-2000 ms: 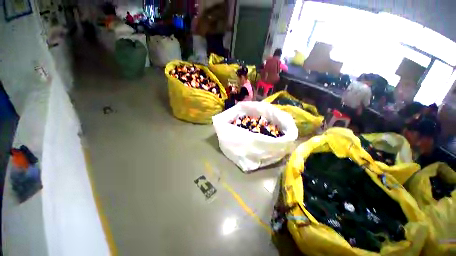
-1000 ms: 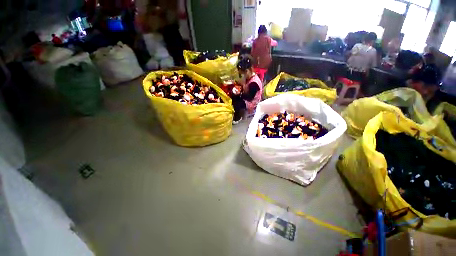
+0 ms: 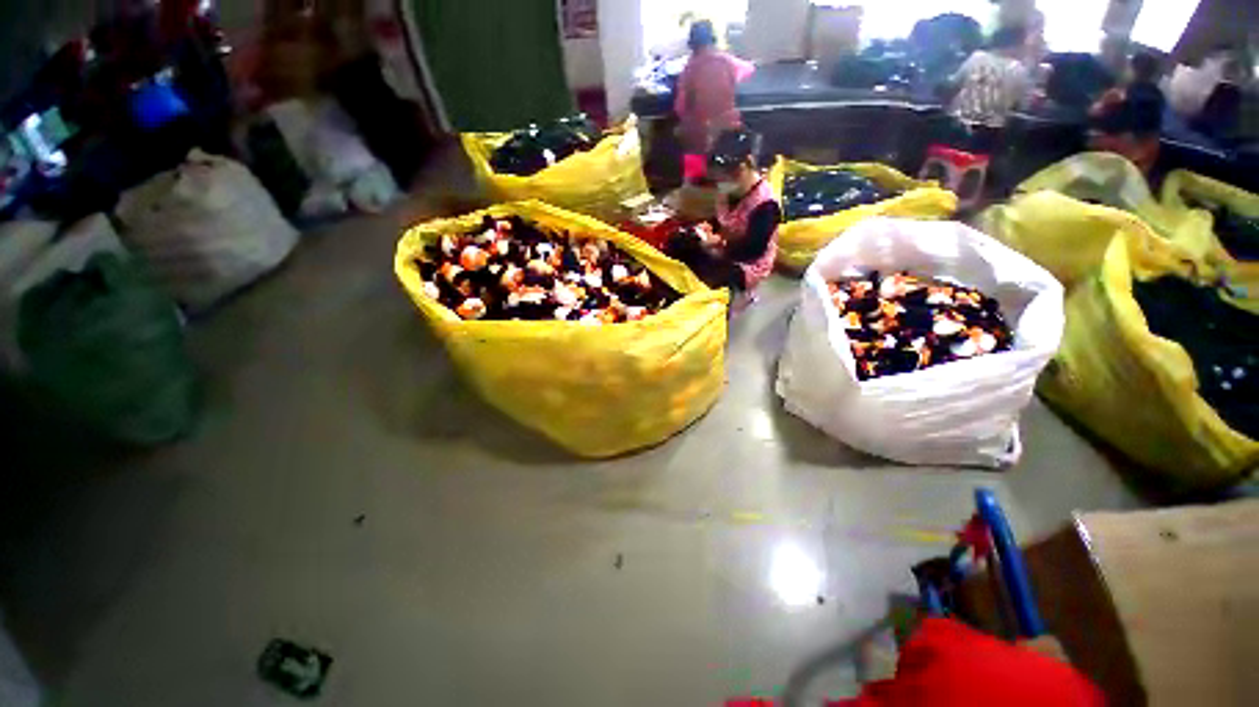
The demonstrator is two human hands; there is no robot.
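A blue tubular trolley handle (image 3: 1015, 566) stands at the lower right. A brown cardboard carton (image 3: 1187, 594) lies beside it, cut off by the right and bottom edges. A bright red sleeve (image 3: 973, 670) reaches in from the bottom edge in front of the handle; it seems to be my left arm. A small blurred patch at the foot of the handle may be my left hand (image 3: 1045, 645); its fingers and grip cannot be made out. My right hand is not in view.
A yellow sack (image 3: 580, 373) and a white sack (image 3: 918, 401) of small coloured pieces stand ahead, more yellow sacks at right. A person in pink (image 3: 750, 228) sits behind them. A green sack (image 3: 104, 345) stands left. Workers are at the window bench (image 3: 884, 104).
The view has swung right and closer to the sacks, which have shifted and grown larger. The blue handle and carton came in at lower right, then the red sleeve. The white wall at left has mostly left view.
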